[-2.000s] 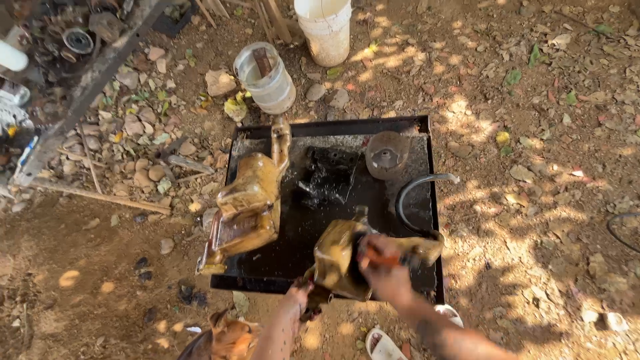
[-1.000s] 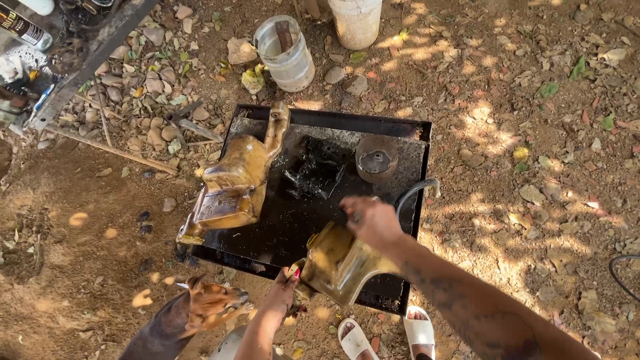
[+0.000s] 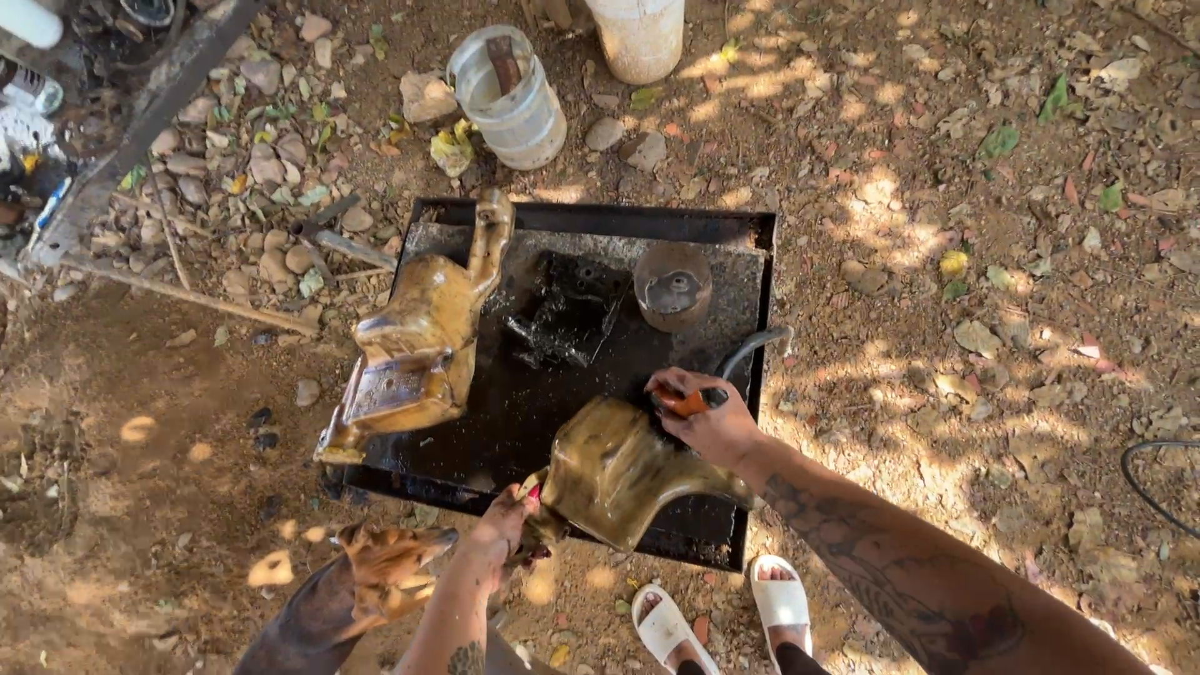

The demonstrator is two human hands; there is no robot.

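A black metal tray (image 3: 647, 219) with dark liquid lies on the ground. My left hand (image 3: 511, 520) grips the left end of a yellowish-brown molded plastic tank (image 3: 609, 469) over the tray's near edge. My right hand (image 3: 703, 417) is closed on an orange-handled tool (image 3: 682, 401), probably a brush, at the tank's upper right; its working end is hidden. A second, similar molded tank (image 3: 427, 328) rests across the tray's left side. Between them sit a wet black part (image 3: 572, 305) and a round container (image 3: 673, 286). A grey hose (image 3: 755, 347) bends over the right edge.
A clear plastic bucket (image 3: 525, 122) with a stick in it and a white bucket (image 3: 642, 42) stand beyond the tray. A brown dog (image 3: 375, 581) is close to my left forearm. A cluttered bench (image 3: 141, 112) is upper left. Sandaled feet (image 3: 783, 595) show at the near side.
My right hand has swung off the near tank's middle, up, and back down near its upper right side. My left hand keeps hold of its end. The dog has come further into view since the first frame.
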